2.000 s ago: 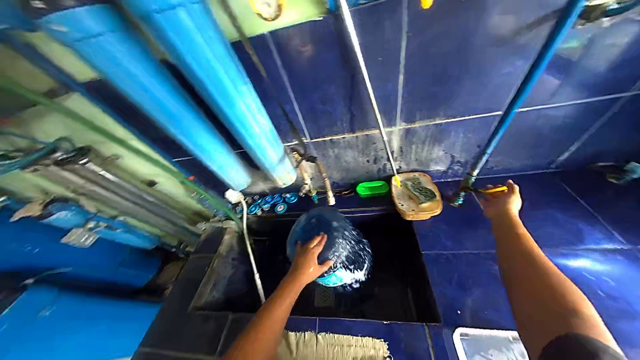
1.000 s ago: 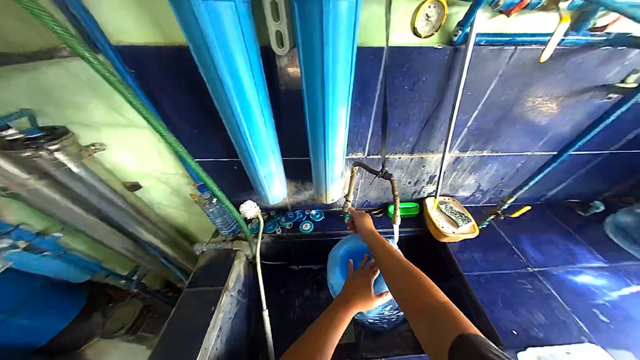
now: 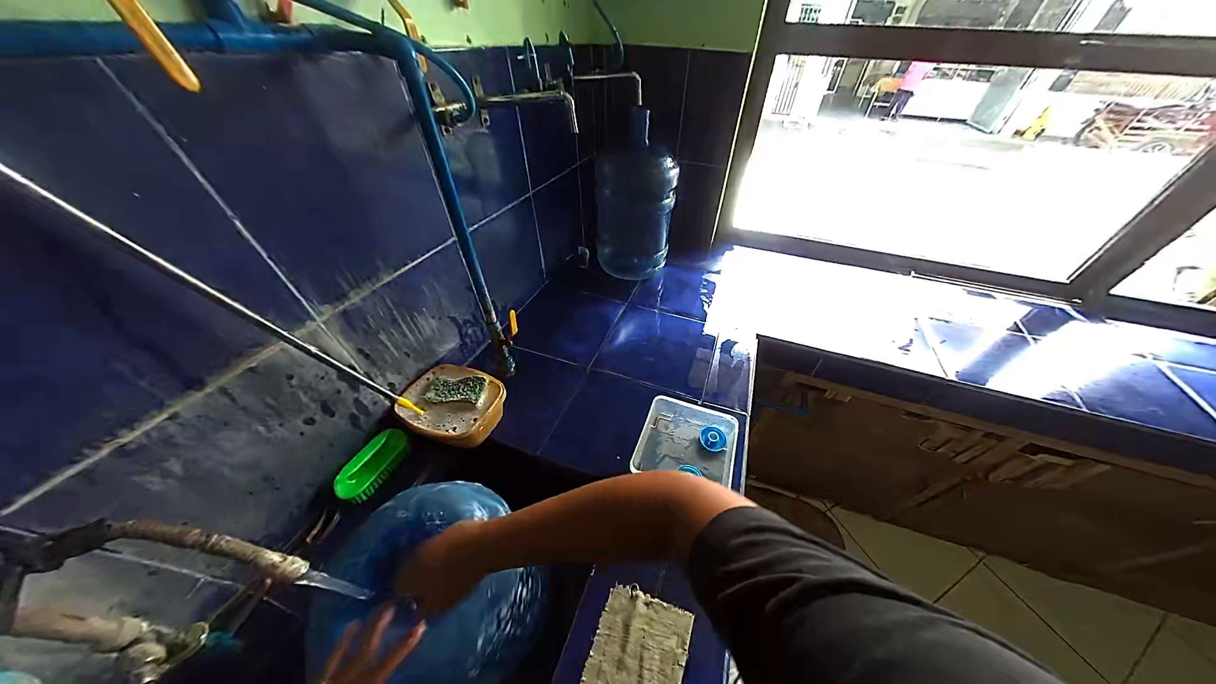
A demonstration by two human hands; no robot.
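Observation:
A large blue water jug [image 3: 475,608] stands in the dark sink at the bottom centre. Water runs from a pipe spout [image 3: 271,562] beside it. My right hand [image 3: 442,570] reaches over the jug from the right and rests against its upper part; its fingers are partly blurred and hidden. My left hand [image 3: 375,651] shows at the bottom edge, fingers spread against the jug near the stream. Behind the jug lie a green brush [image 3: 372,465] and a tan soap dish [image 3: 475,427] with a scouring pad [image 3: 456,389] in it.
A clear plastic tray [image 3: 665,442] with blue caps sits on the tiled counter, and a folded cloth [image 3: 638,636] lies nearer. Another blue jug [image 3: 636,209] stands under a faucet in the corner. A valved blue pipe [image 3: 456,199] runs down the wall. Beyond the window, a person stands outside.
The view has swung far to the right. Water now runs from the spout. My right hand has gone from the piping to the jug.

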